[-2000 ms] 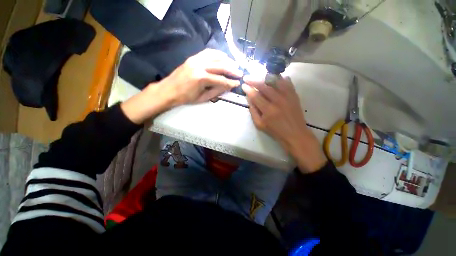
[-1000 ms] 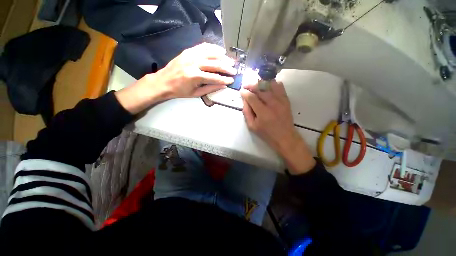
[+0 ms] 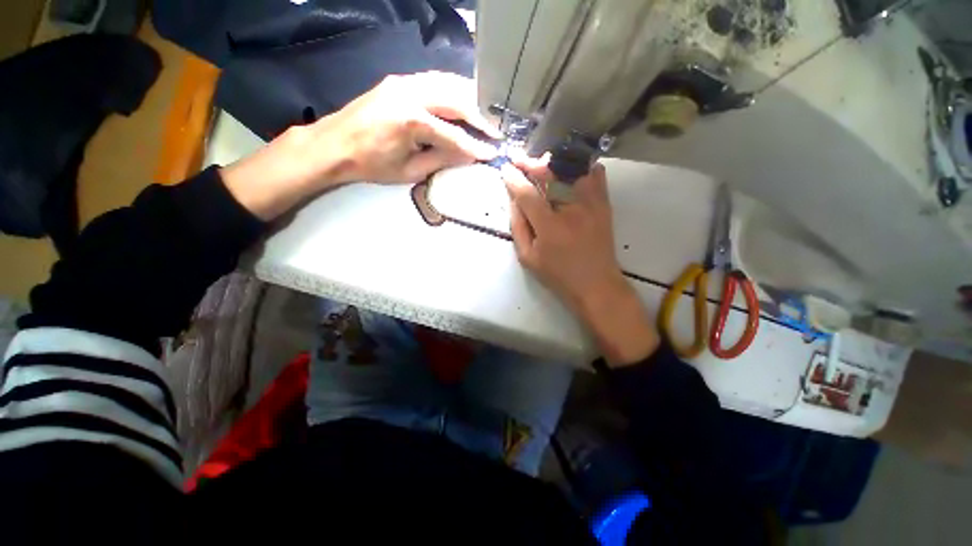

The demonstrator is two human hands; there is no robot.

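The presser foot and needle (image 3: 516,126) of the off-white sewing machine head (image 3: 810,149) stand in bright lamp glare. My left hand (image 3: 400,133) is just left of the foot, fingertips at a small dark piece (image 3: 499,161) that is mostly hidden by fingers and glare. My right hand (image 3: 565,229) is right of the foot, its fingertips close to the left ones on the same piece, beside a dark round-ended part (image 3: 571,160). Large black pieces (image 3: 341,69) lie behind my left hand.
Scissors (image 3: 712,288) with yellow and red-orange handles lie right of my right hand on the white machine bed (image 3: 362,261). A small parts box (image 3: 837,384) is at the far right. A black cut piece (image 3: 75,107) lies on orange-taped cardboard (image 3: 190,123) at left. A brown loop (image 3: 427,203) is on the bed.
The view has shifted, so the cardboard and scissors sit further left in it. Less of the dark piece shows between my fingertips, and more of the brown loop shows. Both hands stay at the foot.
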